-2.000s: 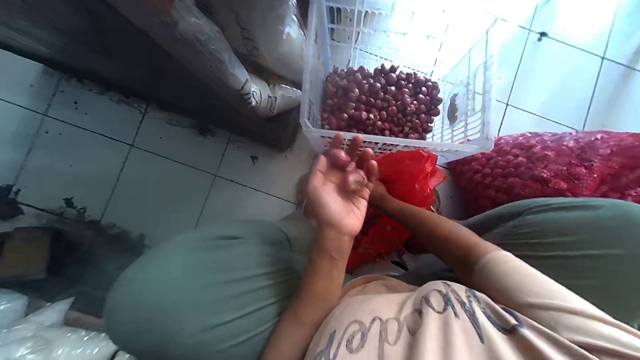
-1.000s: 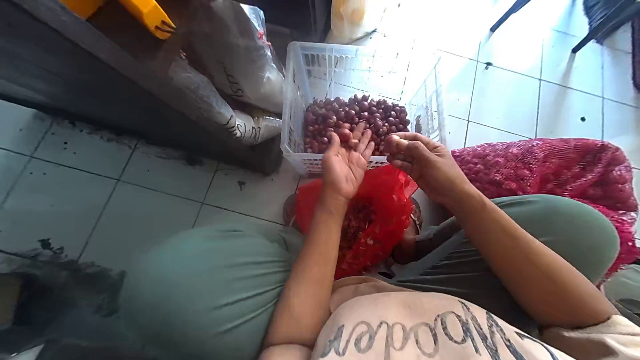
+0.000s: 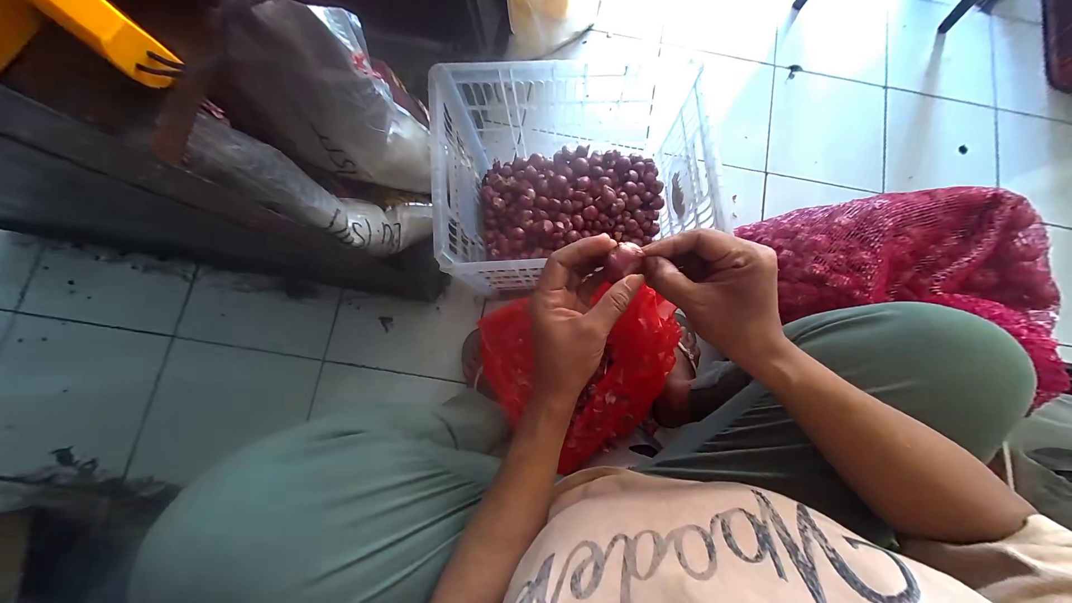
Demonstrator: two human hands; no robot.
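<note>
Between the fingertips of my left hand (image 3: pixel 578 318) is a shallot (image 3: pixel 622 261), held above the near edge of a white plastic crate (image 3: pixel 494 276). My right hand (image 3: pixel 720 293) pinches the top of the same shallot with thumb and forefinger. Many red shallots (image 3: pixel 578 197) lie in the crate. Below my hands a red plastic bag (image 3: pixel 511 343) stands open between my feet, with what looks like peel and scraps in it; my left hand and wrist hide part of it.
A pink mesh sack full of shallots (image 3: pixel 904 243) lies to the right of the crate. On the left are a dark wooden ledge (image 3: pixel 335 260) and filled plastic sacks (image 3: pixel 368 142) bearing writing. A yellow object (image 3: pixel 126 42) is at the top left. White floor tiles (image 3: pixel 234 377) surround these.
My left hand was palm up with shallots on it; now its fingers hold one shallot upright. My right hand, lower down near the red bag two seconds ago, has come up to meet it.
</note>
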